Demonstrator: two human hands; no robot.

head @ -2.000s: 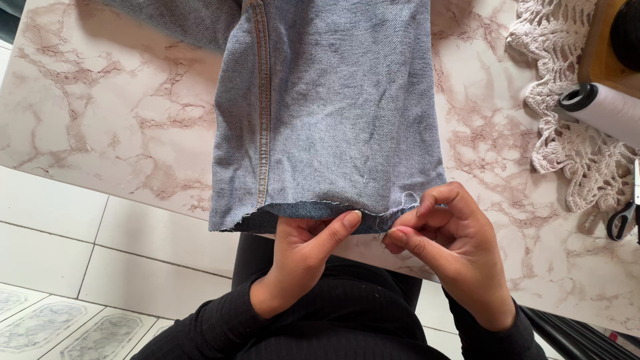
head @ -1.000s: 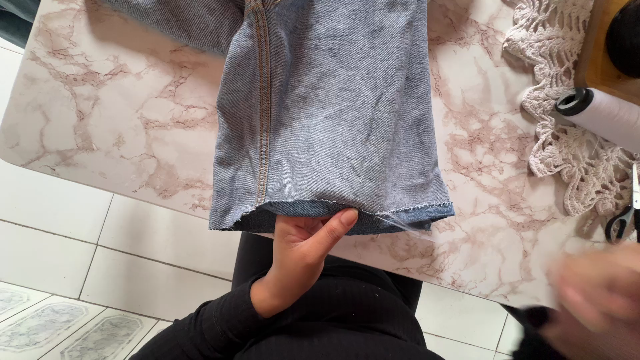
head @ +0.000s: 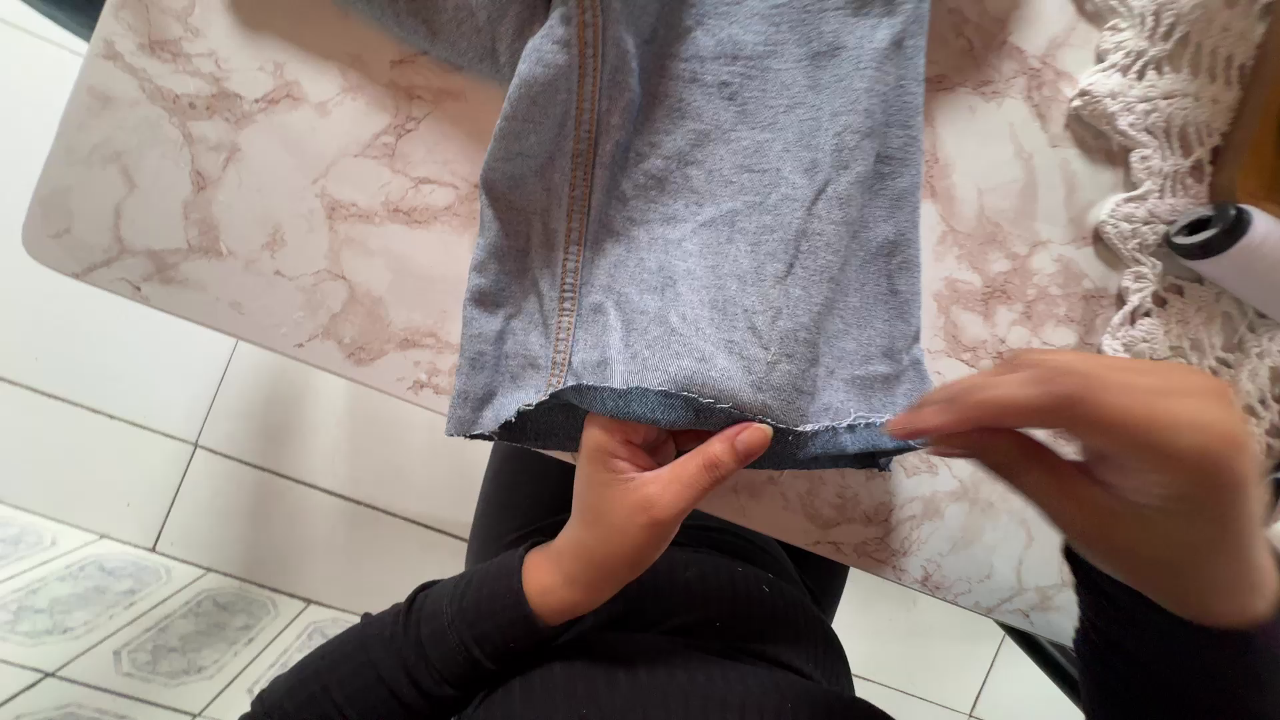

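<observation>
A light blue denim trouser leg (head: 740, 220) lies on the table, its raw, frayed hem at the near edge and a double orange-stitched seam down its left part. My left hand (head: 650, 490) pinches the hem near its middle, with the thumb outside and the fingers inside the opening. At the hem's right corner is my right hand (head: 1090, 460), slightly blurred, thumb and index finger close together. Whether it holds a needle or thread cannot be seen. White thread (head: 850, 422) runs along the frayed edge between the hands.
The marble-patterned table (head: 300, 200) has its near edge running slantwise below the denim. On the right, a cone of white thread (head: 1245, 250) lies on a crocheted cream doily (head: 1150, 150). A wooden object (head: 1255, 130) is partly visible at the far right edge.
My right hand was at the hem's right corner, swung out to the lower right, and is now back at that corner. My left hand has kept its pinch on the hem.
</observation>
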